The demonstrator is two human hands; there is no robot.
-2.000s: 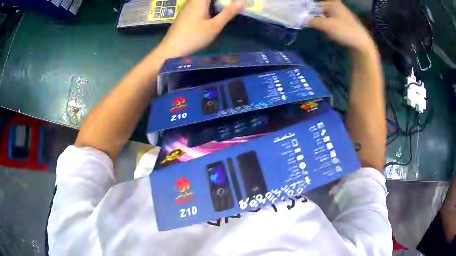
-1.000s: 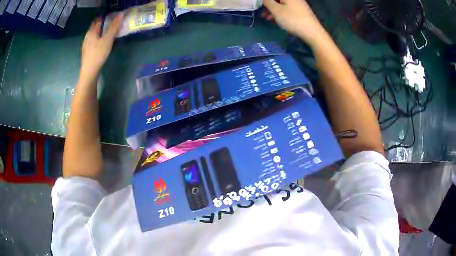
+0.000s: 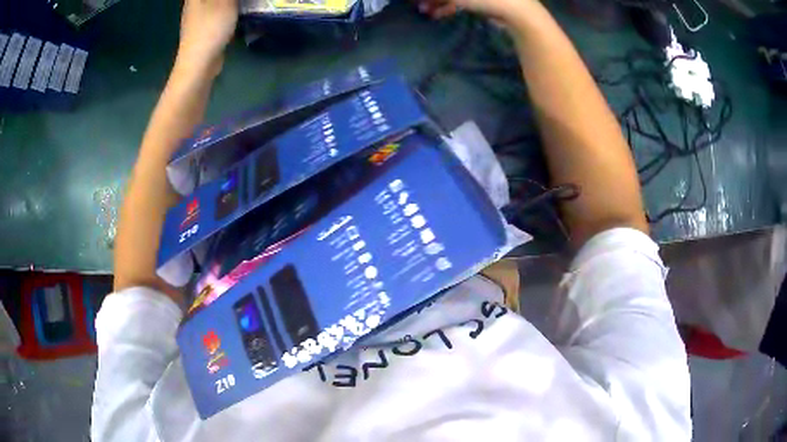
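Observation:
Open dark blue Z10 boxes (image 3: 345, 259) lean in a tilted, overlapping row between my forearms, the nearest against my shirt. Whitish flaps stick out at their right end. At the top edge lies a dark blue box holding a phone in a sleeve with a yellow label (image 3: 315, 4), cut off by the picture. My left hand (image 3: 209, 22) is just left of it, its fingers out of the picture. My right hand (image 3: 457, 7) is to its right at the top edge, partly cut off; its grip cannot be seen.
Stacked boxes with white labels (image 3: 41, 65) stand at the left. A white multi-socket block (image 3: 689, 76) and tangled black cables (image 3: 669, 142) lie at the right on the green bench (image 3: 86, 181). A red and blue plastic object (image 3: 56, 315) is below the bench at the left.
The row of open boxes has shifted left and tilted more. Two yellow-labelled phones showed a second ago; now one does, at the top edge. My left hand has moved right and up.

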